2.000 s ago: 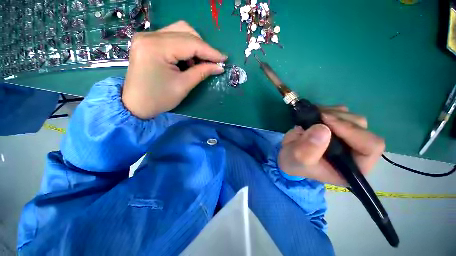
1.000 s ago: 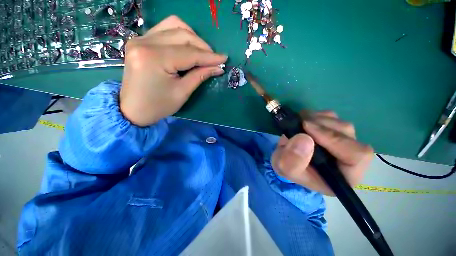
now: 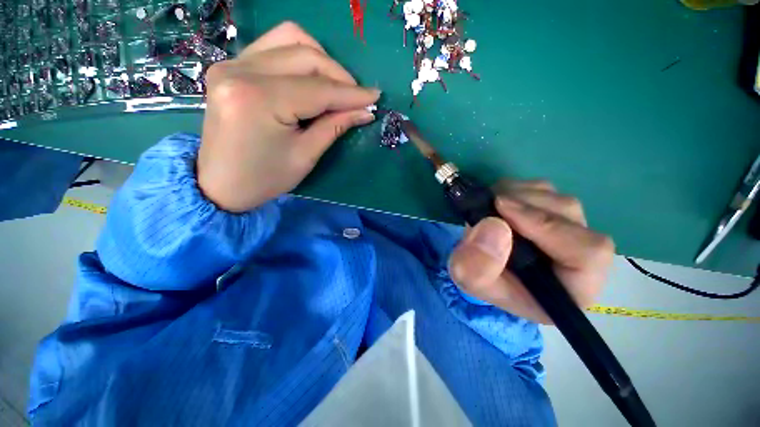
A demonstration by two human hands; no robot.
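Note:
A small dark, shiny circuit board [image 3: 392, 131] lies on a white round pad [image 3: 404, 136] on the green mat. My left hand [image 3: 279, 117] pinches a tiny white round leaded part [image 3: 372, 108] between thumb and forefinger, just left of the board. The part is mostly hidden by the fingertips. My right hand [image 3: 533, 250] holds the black handle of a soldering iron [image 3: 575, 329]. The iron's thin tip is at the board's upper right edge; exact contact is hard to tell. A loose pile of white discs with dark-red leads [image 3: 429, 67] lies beyond the board.
A clear blister tray [image 3: 92, 58] with boards in its pockets is at the left. A small red heap [image 3: 357, 17] lies beyond the board. Silvery tweezers [image 3: 729, 213] lie at the right edge. A black cord [image 3: 692, 288] hangs below the mat edge. A yellow object [image 3: 708, 3] is upper right.
The soldering iron has moved left and down from near the disc pile to the board. My left hand has stayed nearly in place, still pinching the small part.

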